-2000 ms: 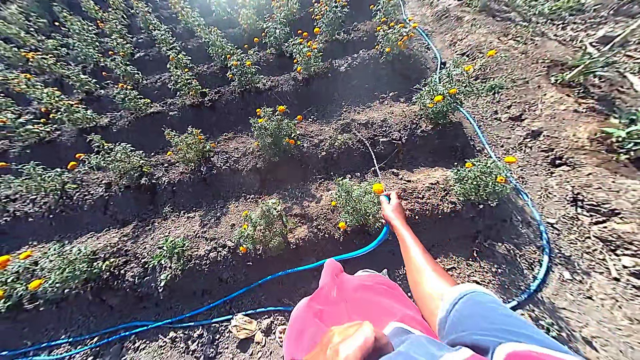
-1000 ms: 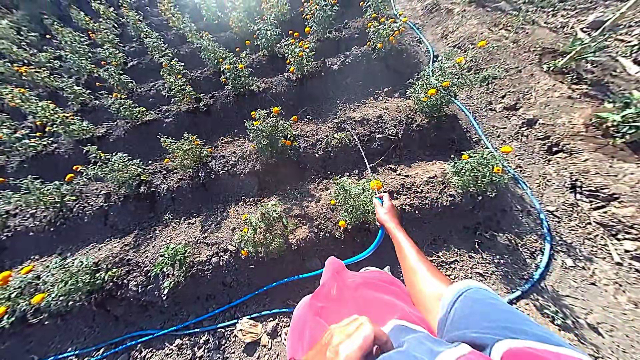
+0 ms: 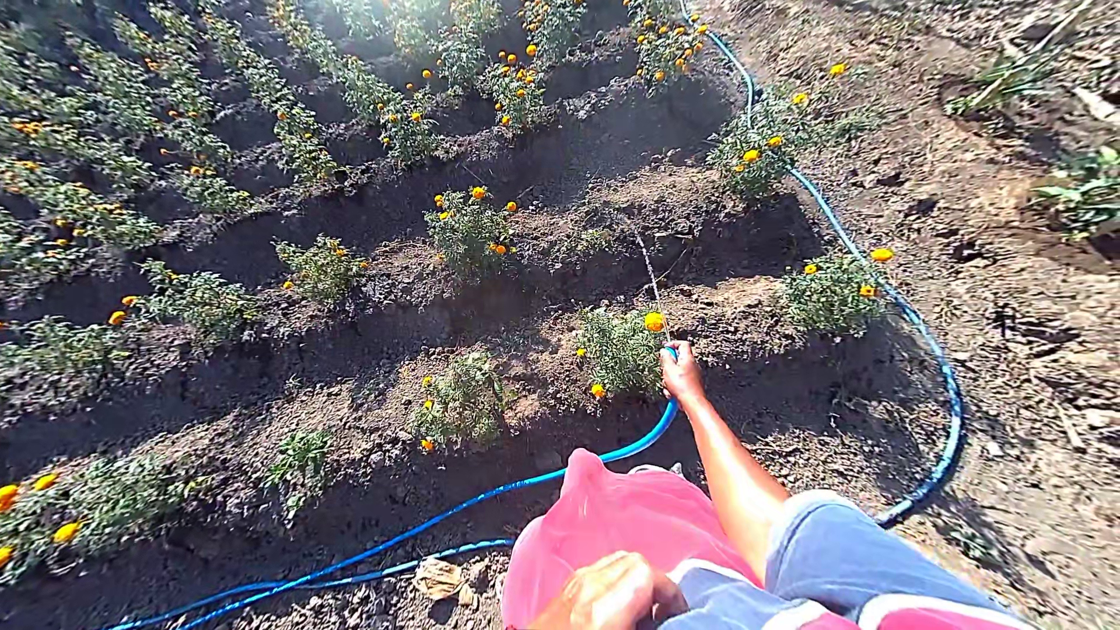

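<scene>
My right hand [image 3: 682,372] grips a blue hose [image 3: 649,440] close to its end, and a thin stream of water [image 3: 650,271] runs from it onto the soil ridge ahead. Just left of that hand stands a marigold plant [image 3: 619,352] with an orange flower near the hose end. My left hand [image 3: 612,591] is at the bottom of the view, fingers curled, in front of pink cloth [image 3: 626,516]; whether it holds the cloth cannot be told. From the right hand the hose curves down and away to the lower left.
Rows of marigold plants [image 3: 468,232] grow on soil ridges with shaded furrows between them. Another stretch of hose [image 3: 949,402] loops along the right side over rough dry ground. A crumpled dry leaf [image 3: 439,579] lies by the hose at the bottom. Green weeds [image 3: 1085,192] grow at the right edge.
</scene>
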